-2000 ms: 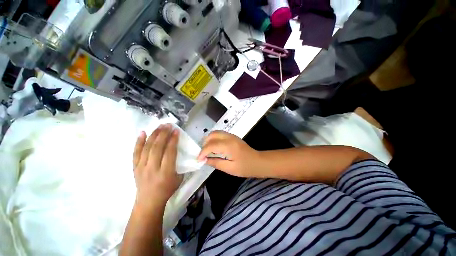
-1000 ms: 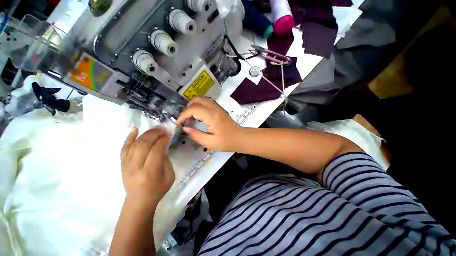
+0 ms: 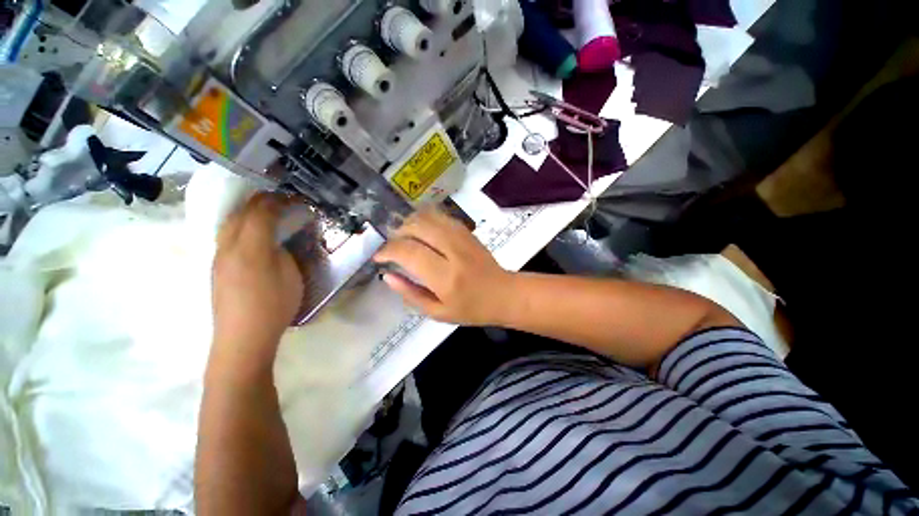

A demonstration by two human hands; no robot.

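White cloth [image 3: 111,353] lies in a large heap on the left and under my left forearm. The grey-white overlock machine [image 3: 292,60] stands ahead. Its metal cloth plate [image 3: 343,264] shows bare between my hands. My left hand [image 3: 257,267] is on the white cloth just left of the needle area, blurred, its fingertips at the machine; whether it grips the cloth is hidden. My right hand [image 3: 438,264] is at the right edge of the plate, below the caution label [image 3: 423,166], fingers curled. I cannot tell if it holds anything.
Maroon scraps [image 3: 544,179], pinkish tweezers or snips [image 3: 572,115] and thread cones [image 3: 597,35] lie right of the machine. A black clip-like object [image 3: 126,171] is at the left. Grey fabric [image 3: 746,111] lies at the right edge. White cloth [image 3: 705,287] lies lower right.
My left hand has moved forward and left, away from the plate's middle, and the metal plate is now uncovered. My right hand has moved from the cloth corner to beside the plate.
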